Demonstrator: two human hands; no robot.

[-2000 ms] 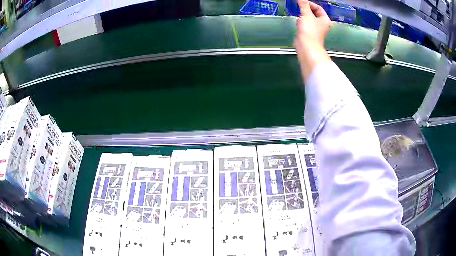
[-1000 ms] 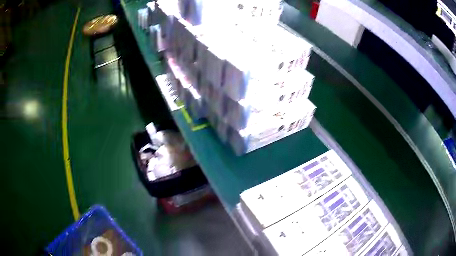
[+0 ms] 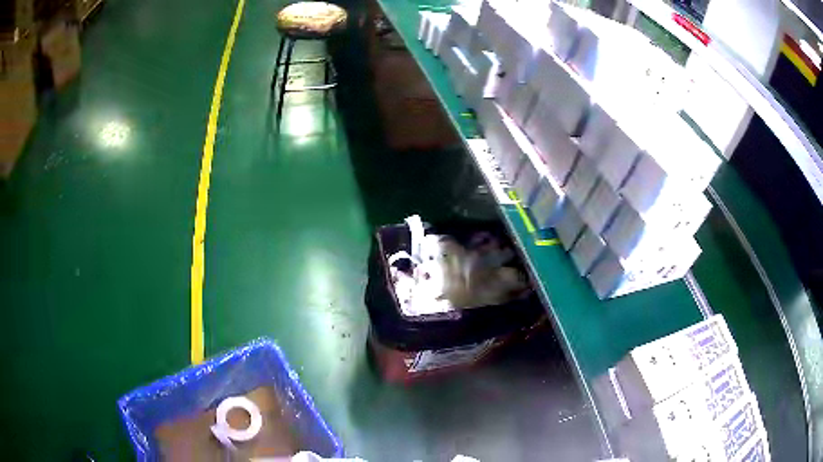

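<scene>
No hand of mine can be made out; a few pale shapes are cut off at the bottom edge and I cannot tell what they are. White cartons with blue diagram panels [image 3: 717, 341] lie side by side on the green bench at the lower right, partly cut off by the bottom edge. A blue bin [image 3: 298, 394] stands on the floor at the lower left. A white ring-shaped roll [image 3: 238, 420] lies on brown cardboard in it.
Stacked white boxes [image 3: 623, 171] stand on the bench [image 3: 600, 338] at the upper right. A black bin [image 3: 451, 329] with white scraps sits under its edge. A round-seated stool [image 3: 311, 20] stands at the back. A yellow floor line [image 3: 204, 207] runs along the left.
The view has swung left and down to the floor side. The right arm raised at the overhead rail is out of view; the blue bin and roll have come further into view.
</scene>
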